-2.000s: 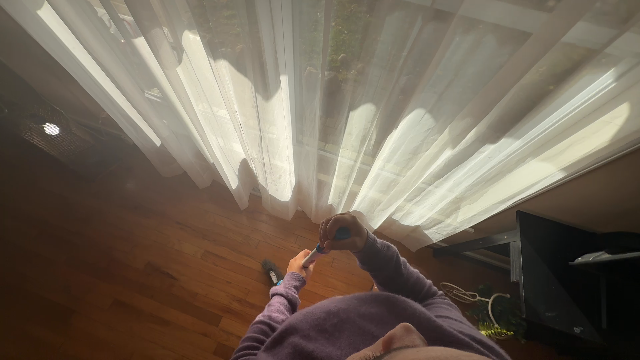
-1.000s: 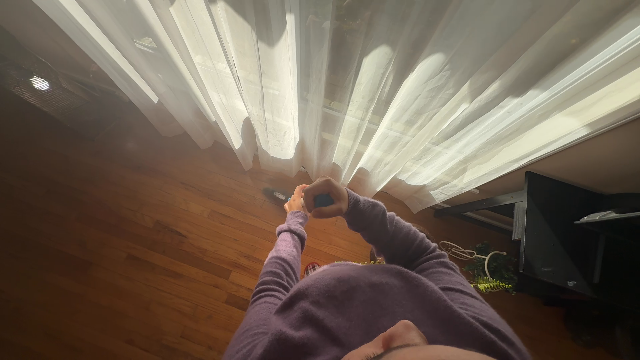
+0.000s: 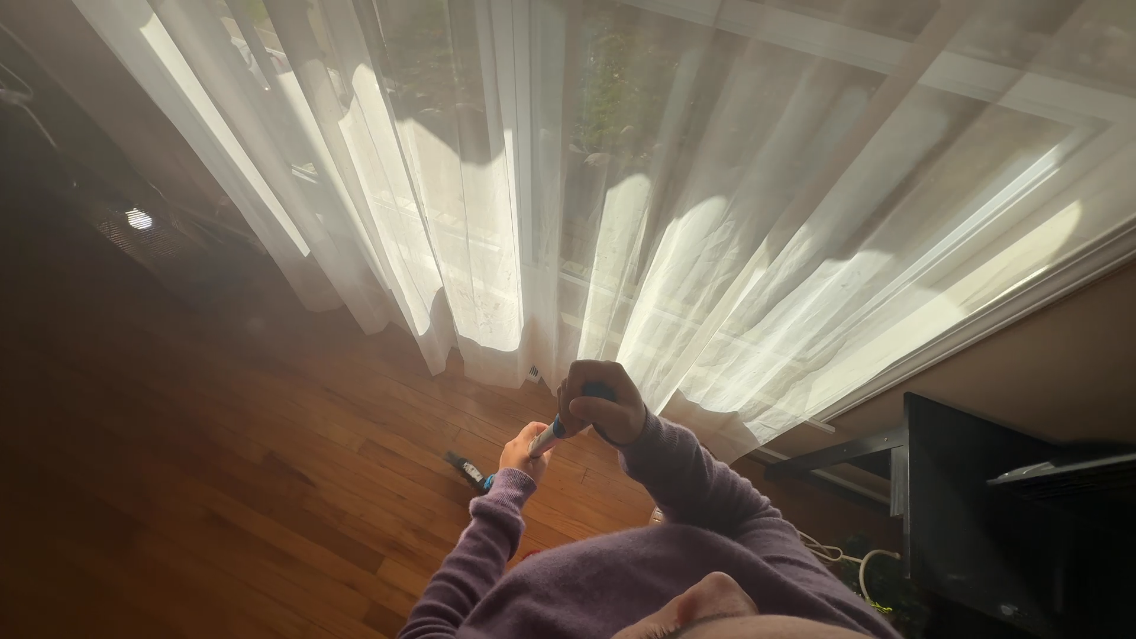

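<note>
My right hand (image 3: 603, 401) is closed around the blue-ended top of a pole handle (image 3: 546, 437), just in front of the hem of the sheer white curtain (image 3: 479, 266). Lower and to the left, my left hand (image 3: 525, 451) grips the same pale shaft. Past my left hand, near the floor, a dark head with bristles and a blue part (image 3: 470, 472) shows, apparently the pole's far end; my left hand and sleeve hide the shaft between.
Wooden floorboards (image 3: 266, 461) run beneath me. A black piece of furniture (image 3: 976, 506) stands at the right, with a pale cable (image 3: 865, 568) and some foliage beside it. A floor vent or grille-like object (image 3: 133, 240) lies in shadow at the left.
Both hands have shifted relative to my body since one second ago, when they were close together; they are now farther apart along the pole. The dark head shows more clearly.
</note>
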